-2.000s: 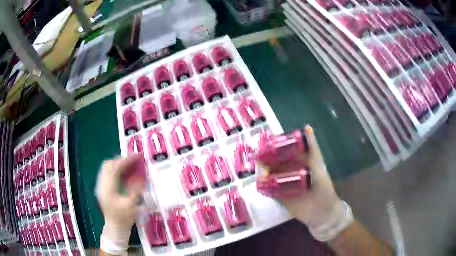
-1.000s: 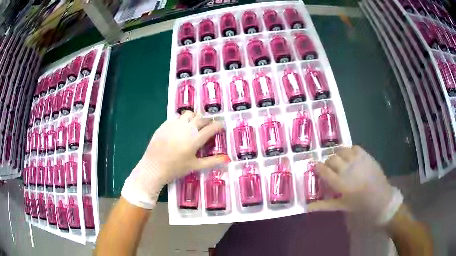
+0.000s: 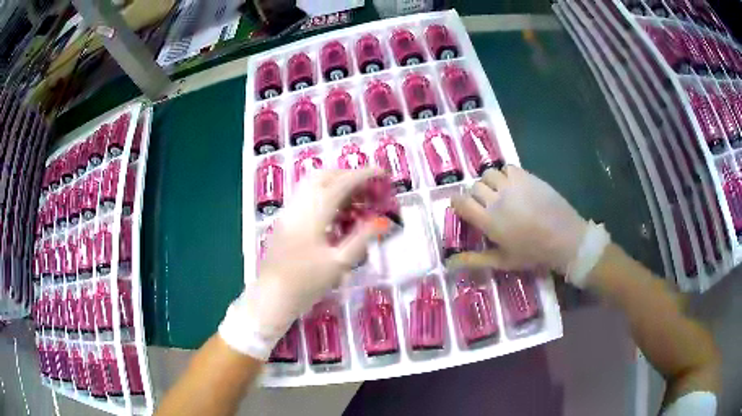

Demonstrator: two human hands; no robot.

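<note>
A white tray [image 3: 533,329] with rows of pockets lies in front of me, nearly full of glossy pink bottle-shaped units with black ends. My left hand [image 3: 305,236], in a whitish glove, holds at least one pink unit [image 3: 362,203] above the tray; the exact number is unclear. One pocket [image 3: 407,248] right of it in the fourth row is empty. My right hand [image 3: 521,215], also gloved, has its fingers and thumb around another unit [image 3: 458,231] in or just over the fourth row. The hands hide some pockets.
Filled side trays [image 3: 134,268] stand at the left, with more tray edges at the far left. A stack of trays [image 3: 651,138] with units on top is at the right. The green mat [image 3: 195,211] lies underneath. A metal post [image 3: 134,53] and papers [image 3: 195,41] are beyond.
My left hand has moved right and lifted with pink in its fingers. My right hand has moved from the bottom right corner to the fourth row. A filled fourth-row pocket is now empty.
</note>
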